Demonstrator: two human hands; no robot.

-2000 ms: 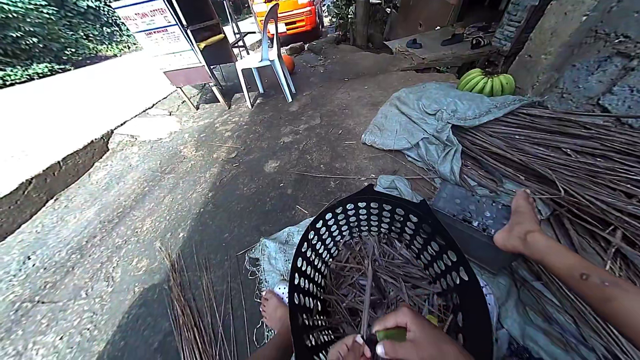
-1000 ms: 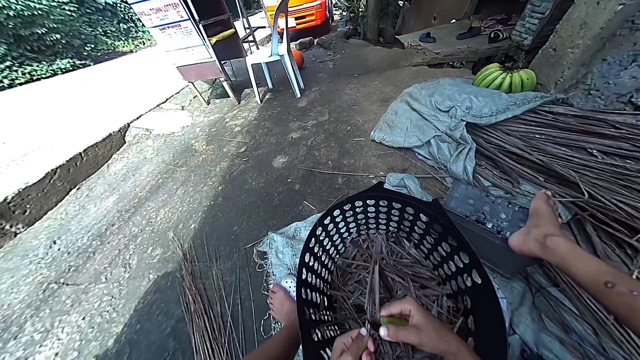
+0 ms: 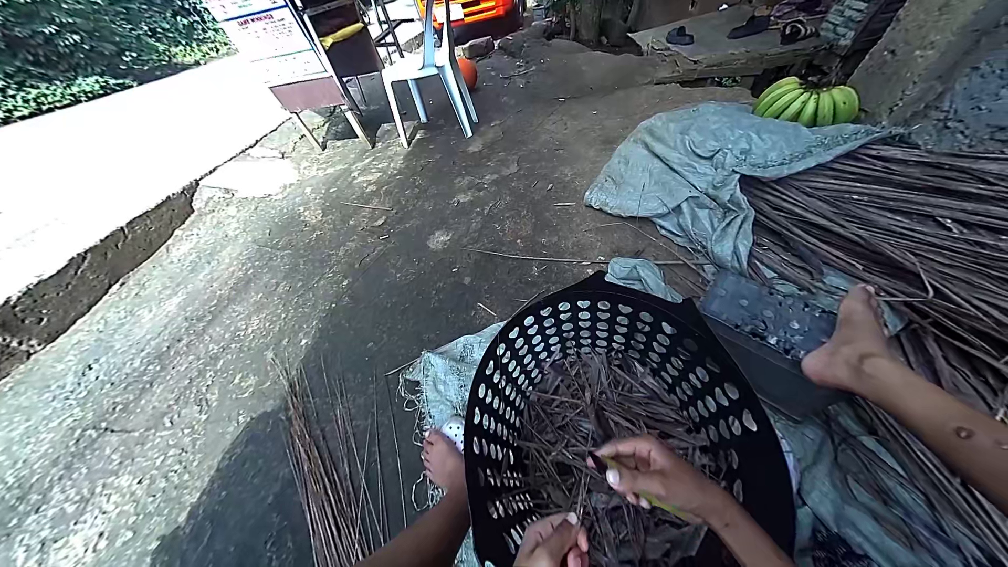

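Observation:
My right hand [image 3: 657, 476] is over a black plastic basket [image 3: 488, 402], its fingers closed on a small knife [image 3: 605, 466] with a dark tip and a yellow-green part showing at the palm. Lower down, at the basket's near side, my left hand [image 3: 553, 542] has thumb and finger pinched together; a thin dry strip seems to rise from it, but the grip is partly cut off by the frame edge. Dried brown leaf strips [image 3: 583, 394] fill the basket's bottom. Left of the basket, a bundle of thin sticks [image 3: 323, 472] lies on the ground.
My bare feet flank the basket, the right one on a dark grey box [image 3: 768, 323]. Long dried fronds [image 3: 890, 213] lie at right, partly under a pale woven sack [image 3: 685, 161], near green bananas [image 3: 807, 102]. A white plastic chair [image 3: 429, 71] stands ahead.
My hands have moved apart; they were close together over the basket, and my right hand is now above and to the right of my left.

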